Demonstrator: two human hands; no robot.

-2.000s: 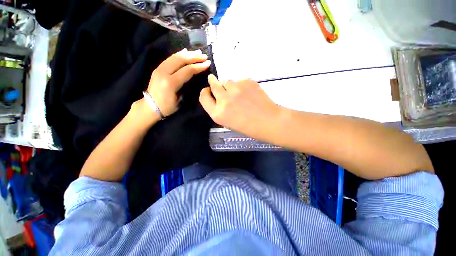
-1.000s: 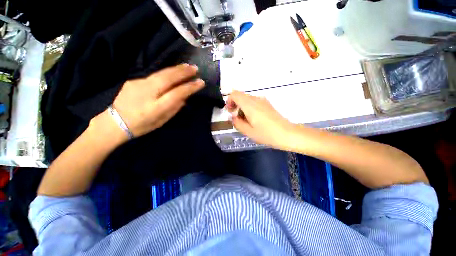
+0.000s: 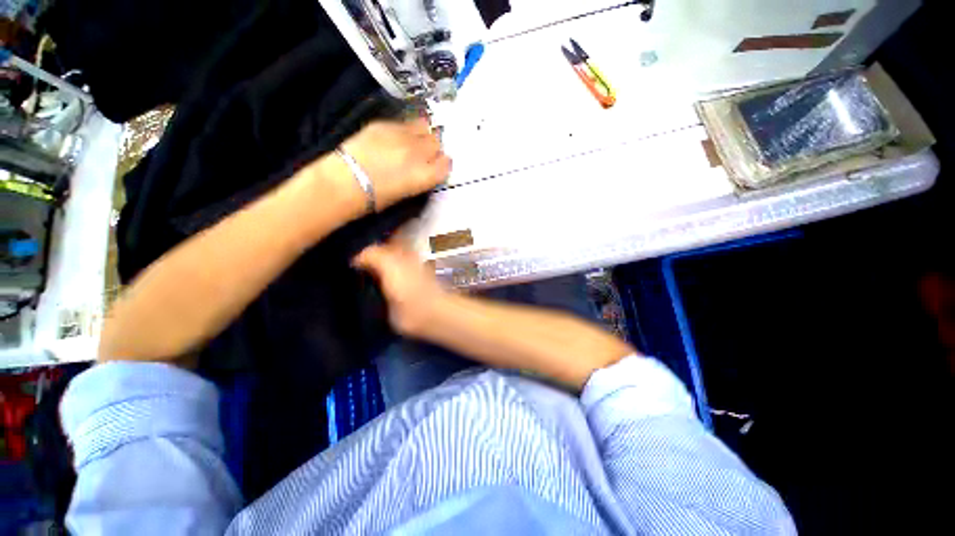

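Note:
The black fabric (image 3: 251, 126) lies on the left of the white machine table and drapes over its front edge towards the lap. My left hand (image 3: 396, 162) is on the fabric's right edge just below the presser foot (image 3: 444, 90), its fingers bent and closed on the cloth. My right hand (image 3: 396, 277) is lower, at the table's front edge against the hanging fabric. It is blurred, and its grip cannot be made out. The sewing machine head (image 3: 382, 42) is above my hands.
Orange and yellow thread snips (image 3: 593, 79) lie right of the needle. A tray (image 3: 733, 157) with a clear-covered dark rectangle (image 3: 812, 117) stands at the right. A ruler strip (image 3: 628, 232) runs along the front edge. A blue crate rim (image 3: 686, 345) is below. Another machine (image 3: 31, 230) is far left.
My left hand has moved right and is now bent over the fabric edge near the foot. My right hand has moved left and down to the hanging cloth. The view has shifted and turned.

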